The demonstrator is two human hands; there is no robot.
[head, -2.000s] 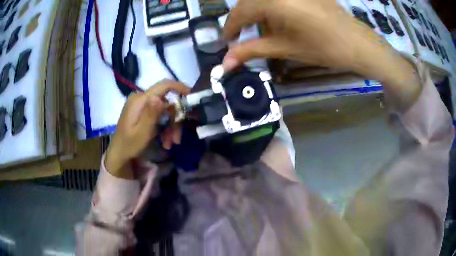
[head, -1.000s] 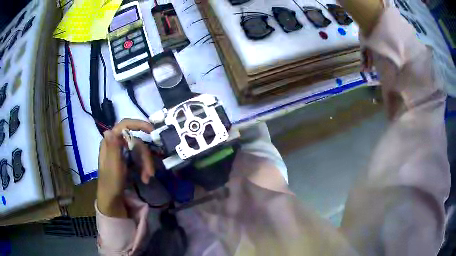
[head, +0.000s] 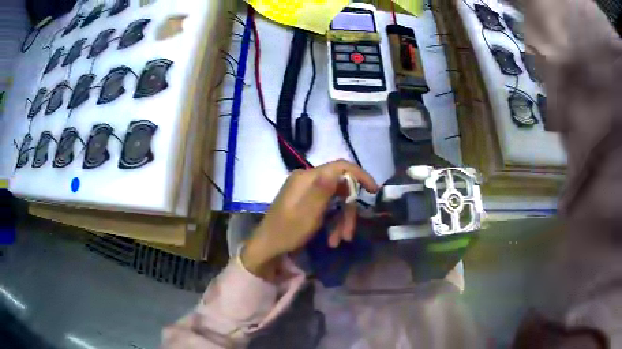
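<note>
My left hand (head: 300,211) is left of the fixture, its thumb and fingers closed on a small white connector (head: 351,189). The silver-white openwork nest plate (head: 453,201) sits on its black body with a green strip at the front; no black unit lies on it. My right arm is at the right edge. What shows of my right hand (head: 556,24) is blurred at the top right, cut off by the picture's edge; whether it holds anything is hidden.
A foam tray (head: 102,187) with rows of black units lies on cardboard at left. Another foam tray (head: 539,146) with black units lies at right. Between them are a handheld meter (head: 358,58), a black fixture arm (head: 411,129), a coiled cable (head: 290,102) and a yellow sheet (head: 300,12).
The black unit has left the nest, and my right hand has moved from it to the top right. The view has turned left, showing more of the left tray. My left hand still holds the connector.
</note>
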